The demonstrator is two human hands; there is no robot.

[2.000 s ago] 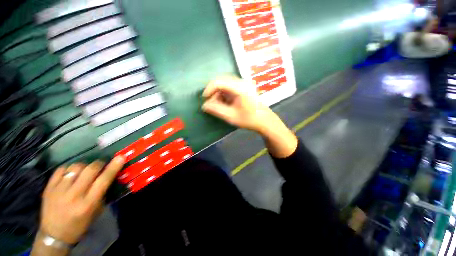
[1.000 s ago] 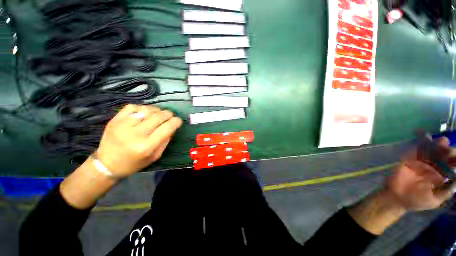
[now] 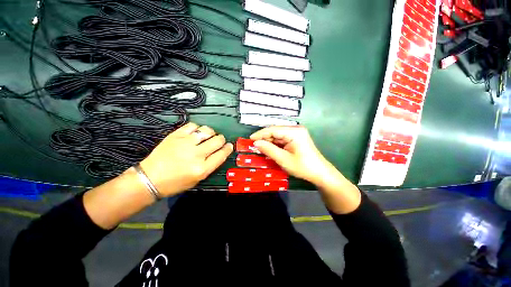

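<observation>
Grey-faced cabled modules (image 3: 275, 72) lie in a column, thin black cables running left from them. Below them, several red-faced modules (image 3: 258, 174) lie near the table's front edge. My left hand (image 3: 182, 157) has its fingertips closed at the cable end of the topmost red-faced one. My right hand (image 3: 297, 154) pinches the red adhesive pad (image 3: 245, 146) on that module between thumb and forefinger, hiding its right part. The white release sheet (image 3: 382, 175) with rows of red pads lies to the right.
Coiled black cables (image 3: 134, 56) are heaped on the green table (image 3: 336, 112) at the left. Red-faced modules with black cables are piled at the far upper right (image 3: 465, 33). The table's front edge runs just before my body; grey floor with a yellow line shows beyond.
My right hand has come from the far right to the column's lower end. The lowest grey face now shows red under my fingers. My left hand has moved to its cable end. The view has shifted.
</observation>
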